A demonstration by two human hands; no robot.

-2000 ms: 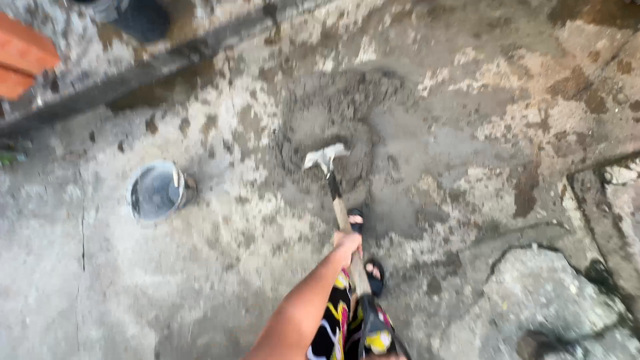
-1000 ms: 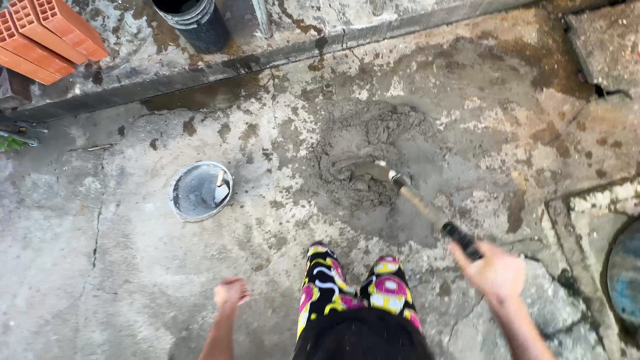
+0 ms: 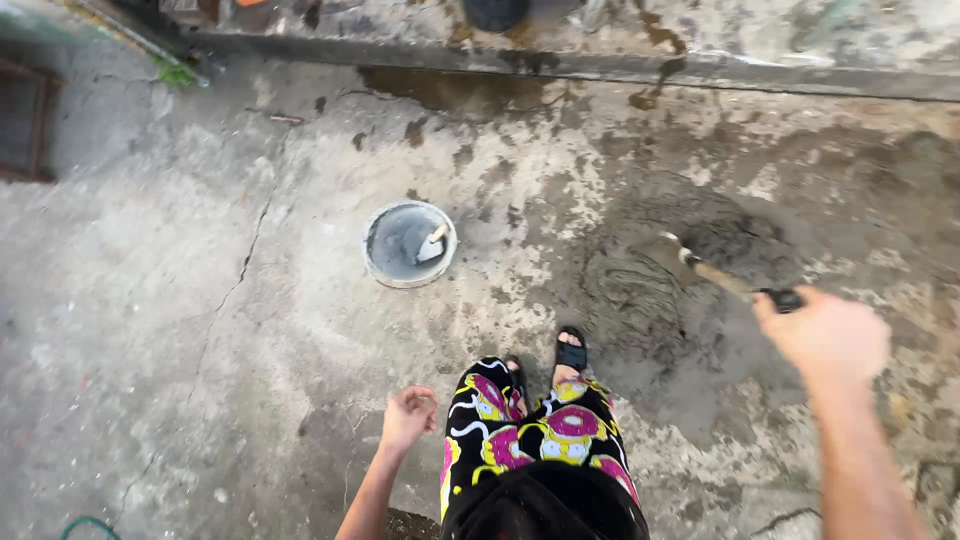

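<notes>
Wet grey mortar lies spread in a mound on the concrete ground, to the right of my feet. My right hand grips the black end of a hoe-like tool with a pale wooden handle; its metal head is at the mortar, the blade mostly hidden. My left hand hangs beside my left leg with its fingers curled, holding nothing. Beyond it stands a round bucket, with a trowel inside, its blade down and its light handle leaning on the right side.
A raised concrete ledge runs across the far side, with a dark bucket on it. A brown frame lies at the far left. A green hose shows at the bottom left, and a long crack crosses the ground.
Two seconds ago a hand held the handle close to my body; since then my right hand has been at its black end, out to the right. The view has shifted left.
</notes>
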